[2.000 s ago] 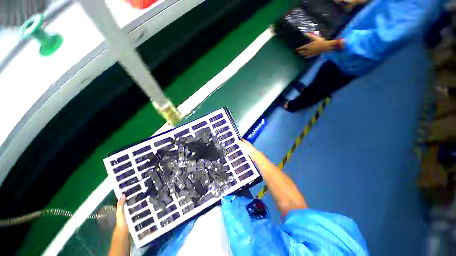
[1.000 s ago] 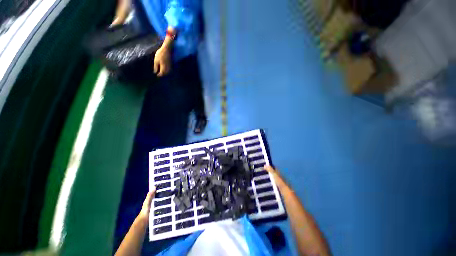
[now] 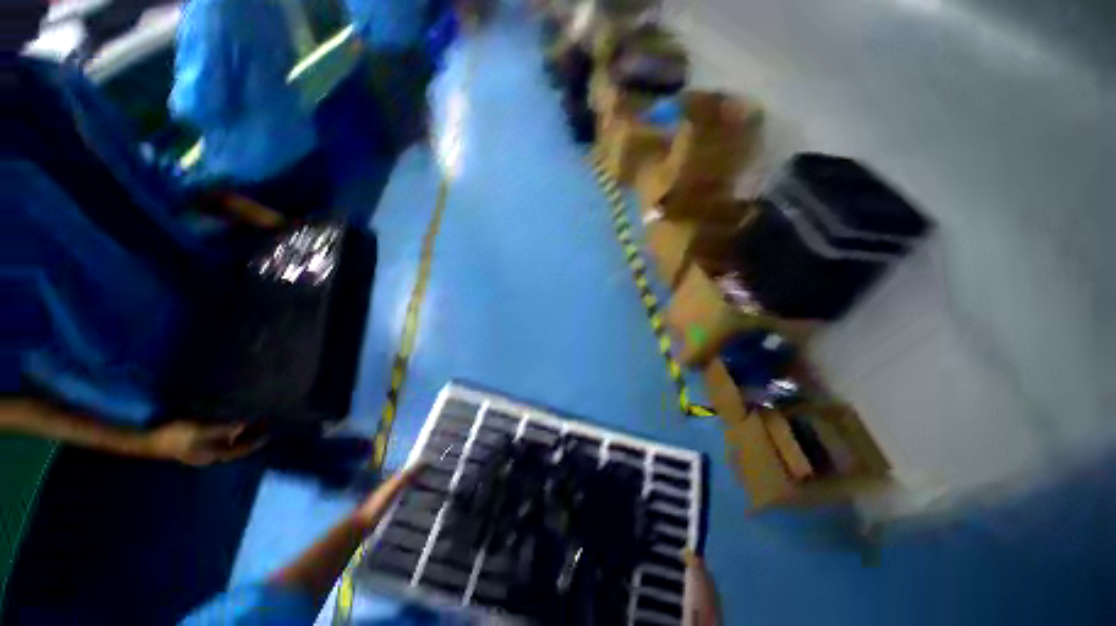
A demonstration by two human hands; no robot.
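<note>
A slotted tray (image 3: 420,538) with a white top grid and dark slots is held level-looking in front of me at the bottom centre. A loose heap of small black parts (image 3: 551,508) lies on it. My left hand (image 3: 389,495) grips its left edge. My right hand (image 3: 701,596) is on its right edge, partly cut off by the picture's bottom. The frame is blurred, and the tray's near edge is partly out of view.
A person in blue at the left holds a black tray (image 3: 294,330) with glossy bagged parts. More people in blue stand beyond. Open cartons (image 3: 783,459) and black stacked trays (image 3: 838,239) line the right side. Yellow-black tape (image 3: 643,281) marks the blue floor.
The view has swung right, away from the green-edged line, to the aisle with cartons. The other person with the black tray is now larger and nearer on the left. Both my hands still hold the tray.
</note>
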